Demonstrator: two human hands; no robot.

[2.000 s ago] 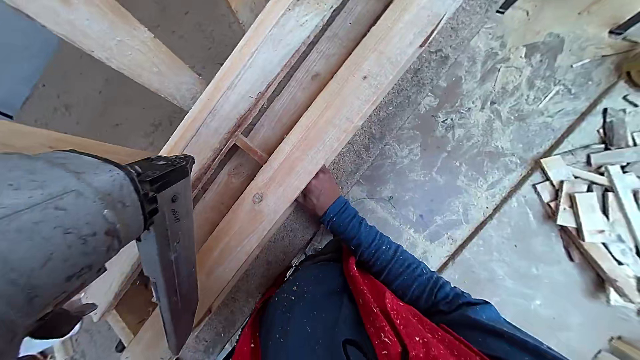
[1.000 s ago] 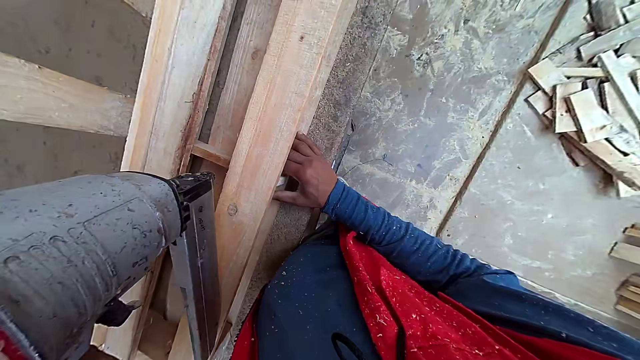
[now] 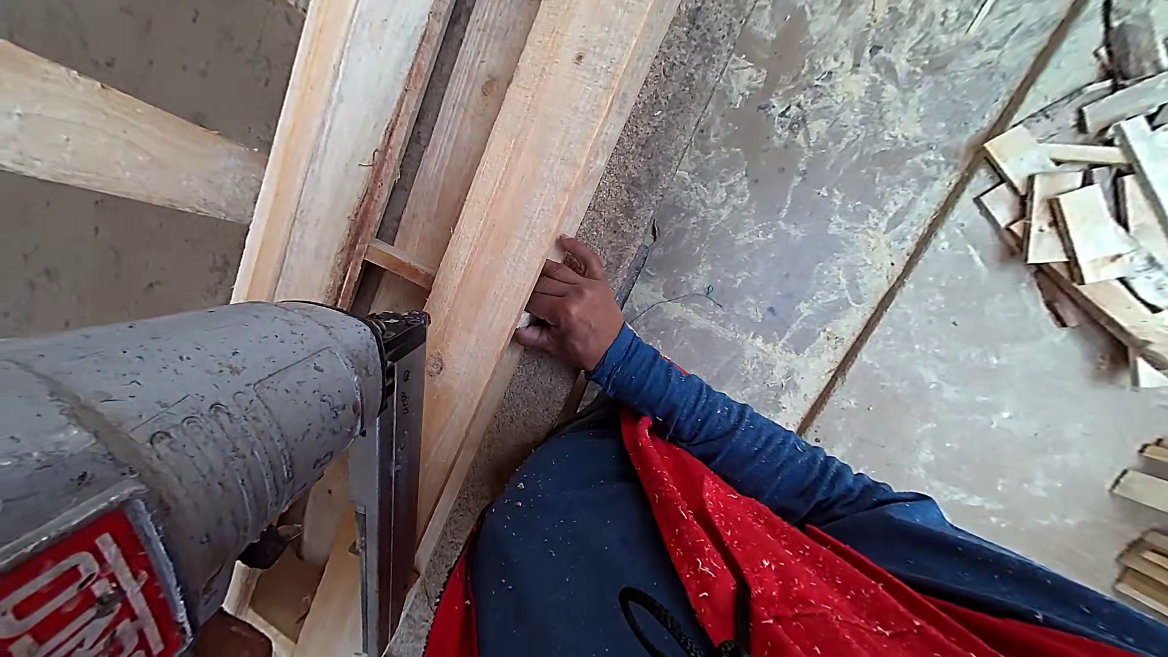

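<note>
My right hand (image 3: 577, 310), in a blue sleeve, is at the near edge of a long wooden board (image 3: 511, 173). Its fingers curl against and partly beneath that edge, so the fingertips are hidden. A thin wooden slat (image 3: 401, 264) spans the gap to the neighbouring board (image 3: 342, 137) and runs out of sight at the long board; whether my fingers touch it cannot be seen. A grey nail gun (image 3: 228, 411) fills the lower left, its metal magazine (image 3: 392, 493) upright along the long board. Only a dark bit of my left hand (image 3: 233, 634) shows under the tool's body.
Another timber (image 3: 119, 137) meets the boards from the left. A concrete ledge (image 3: 639, 155) strewn with sawdust runs beside them. Wood offcuts (image 3: 1090, 228) lie heaped on the concrete floor (image 3: 995, 438) at the right, with more pieces (image 3: 1145, 566) at the lower right edge.
The view has turned. More of my right hand now shows beside the long board than two seconds ago, when its fingers were mostly hidden. The nail gun stays at the left.
</note>
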